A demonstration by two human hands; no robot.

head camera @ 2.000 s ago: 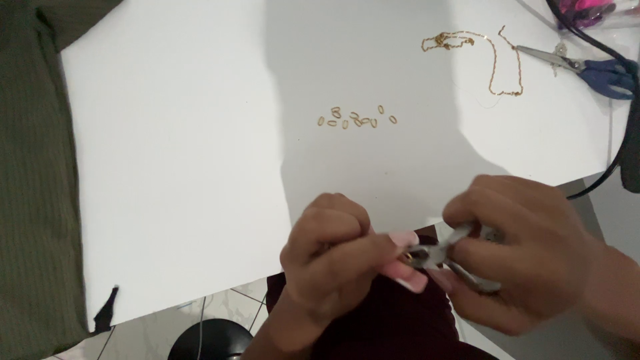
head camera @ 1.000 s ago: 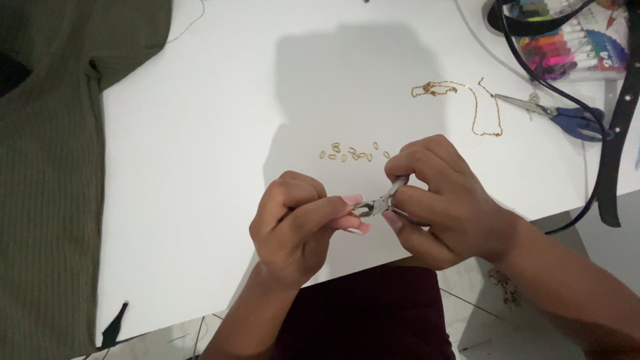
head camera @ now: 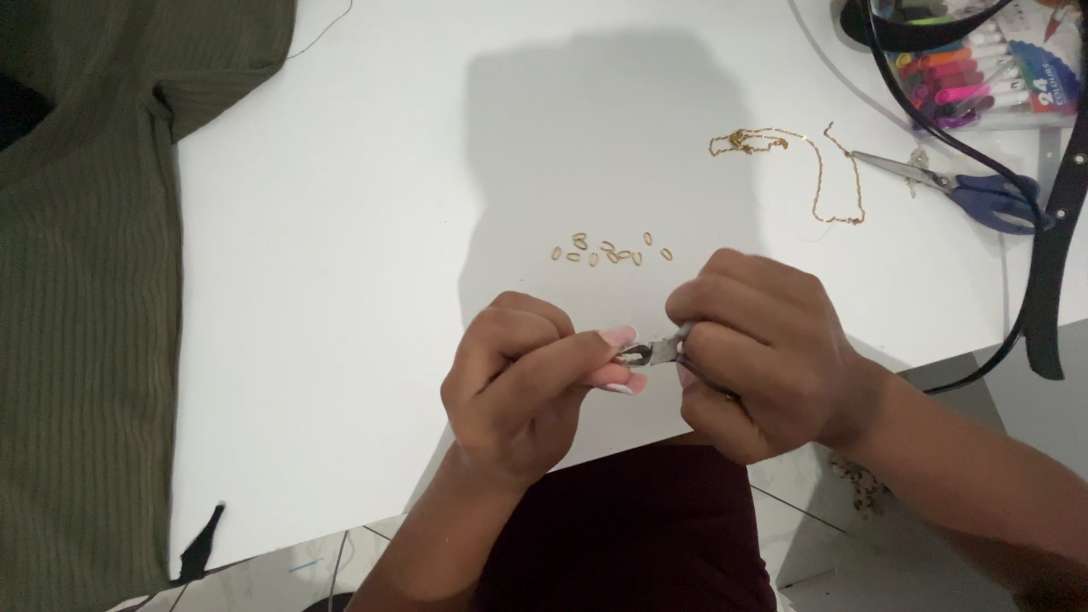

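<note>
My right hand (head camera: pixel 765 357) is closed around small metal pliers (head camera: pixel 663 351), whose jaws point left. Between the thumb and forefinger of my left hand (head camera: pixel 523 382) is a tiny gold-coloured piece (head camera: pixel 627 358), mostly hidden, at the tips of the jaws. Beyond my hands, several small oval gold-coloured links (head camera: pixel 609 253) lie loose on the white table (head camera: pixel 323 340). Farther back to the right rests a thin gold-coloured chain (head camera: pixel 818 174), partly bunched, its one end close to the tips of the blue-handled scissors (head camera: pixel 990 194).
An olive ribbed garment (head camera: pixel 85 340) covers the left side. A clear pack of coloured markers (head camera: pixel 977 76) stands at the upper right, crossed by a black cable (head camera: pixel 905 102). A black strap with holes (head camera: pixel 1052 280) hangs along the right edge. The table's near edge runs under my forearms.
The view has shifted, showing more of the far table than two seconds ago. Both hands stay together at the pliers. The loose links and the chain lie as before.
</note>
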